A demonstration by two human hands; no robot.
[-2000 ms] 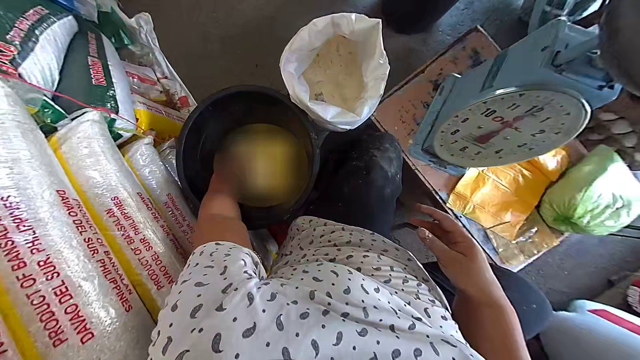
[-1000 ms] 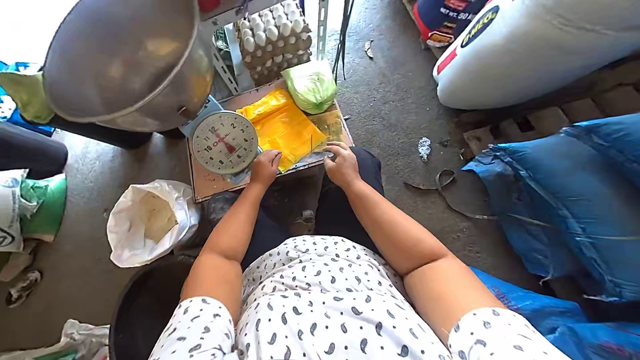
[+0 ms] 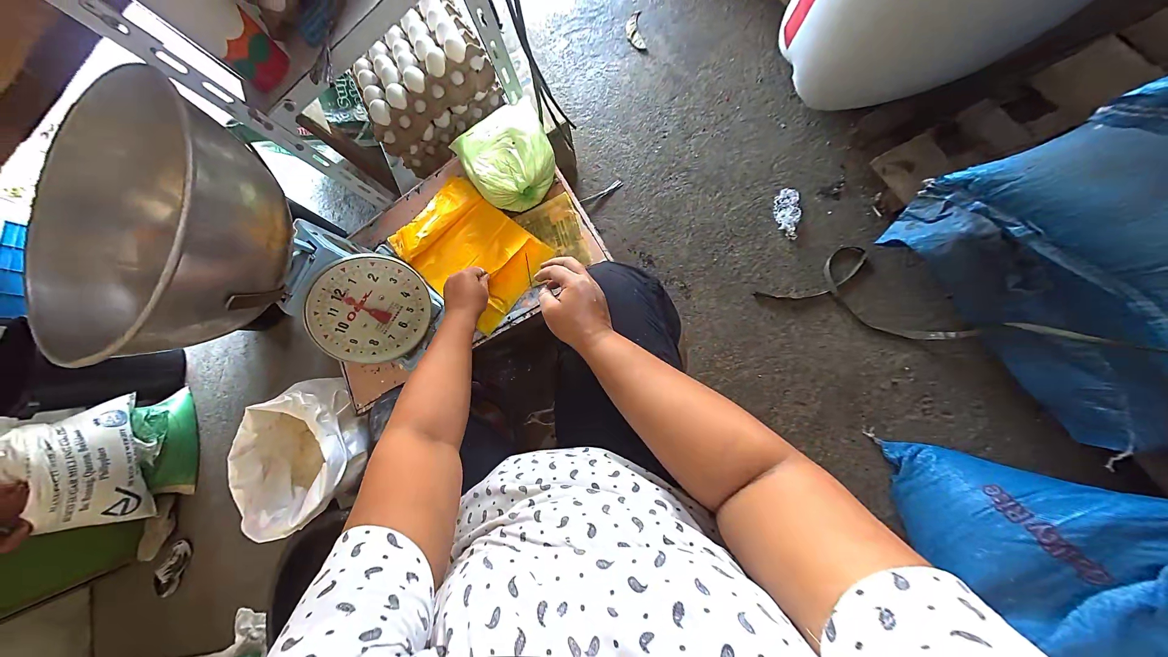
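Note:
In the head view, yellow plastic bags point(image 3: 461, 239) lie flat on a low board point(image 3: 372, 381) in front of me. My left hand point(image 3: 467, 292) has its fingers curled at the near edge of the bags, apparently pinching it. Just right of it, my right hand point(image 3: 573, 301) reaches to the bags' lower right corner with bent fingers; its fingertips' hold is unclear. A dial scale point(image 3: 368, 308) with a large metal pan point(image 3: 137, 214) stands to the left. Beyond the bags sit a green plastic bundle point(image 3: 507, 157) and clear yellowish plastic point(image 3: 557, 228).
An open white sack of pale powder or grain point(image 3: 287, 461) stands at lower left, beside a dark tub. Trays of eggs point(image 3: 424, 82) are stacked behind the board near a metal shelf frame point(image 3: 219, 91). Blue sacks point(image 3: 1022, 538) and a loose strap point(image 3: 949, 334) lie right. A person's hand shows far left.
My left hand has left the dark tub, where it was two seconds ago, and is now at the yellow bags. My right hand is there too. The view has swung toward the right.

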